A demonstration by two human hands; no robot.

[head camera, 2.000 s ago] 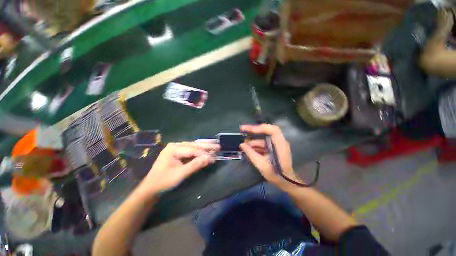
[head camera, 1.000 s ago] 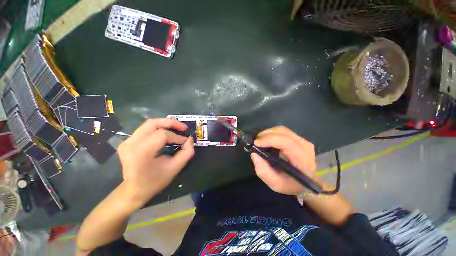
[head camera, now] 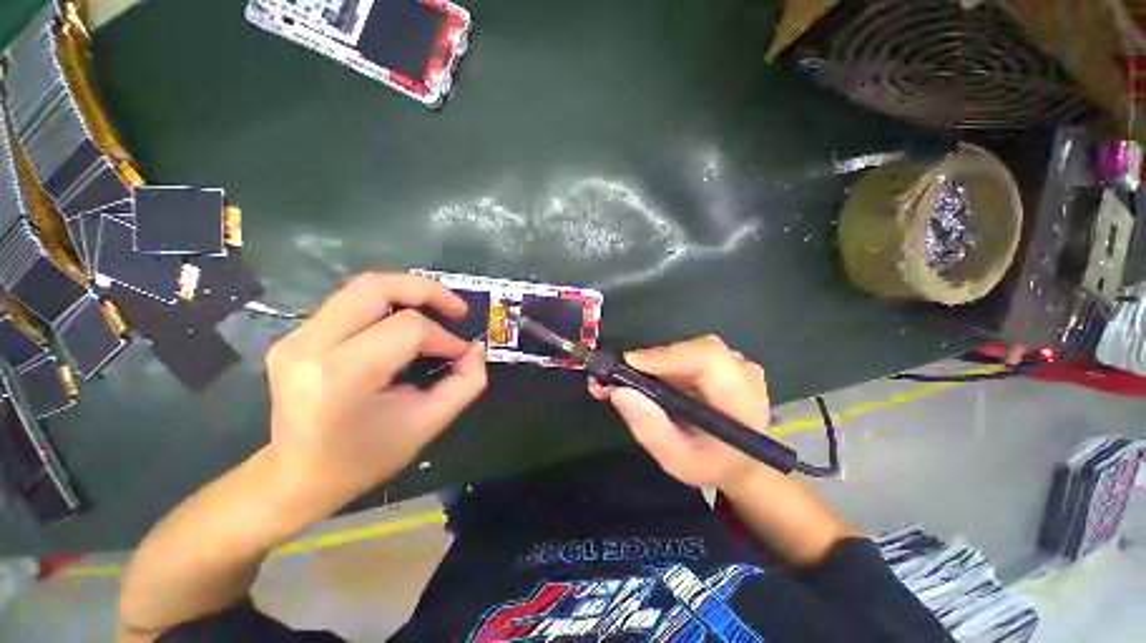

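A white and red phone circuit board (head camera: 577, 305) lies on the dark green mat in front of me. An LCD screen module's orange-gold flex tail (head camera: 498, 323) lies on it; the screen is mostly behind my fingers. My left hand (head camera: 365, 377) is at the board's left end, fingertips on the screen module. A thin silvery strand (head camera: 275, 310) shows just left of it. My right hand (head camera: 698, 408) holds the black soldering iron (head camera: 704, 417), its tip over the board beside the flex tail.
LCD stacks (head camera: 57, 138) and loose screens (head camera: 180, 220) are at the left. Another circuit board (head camera: 400, 48) lies at the top. A tan pot (head camera: 886, 239) of silvery bits, a black spiral grille (head camera: 961, 63) and a soldering station (head camera: 1111, 245) are at the right. The bench edge runs below my hands.
The iron's tip has moved left along the board to beside the flex tail. My left hand stays at the board's left end. The view has shifted slightly.
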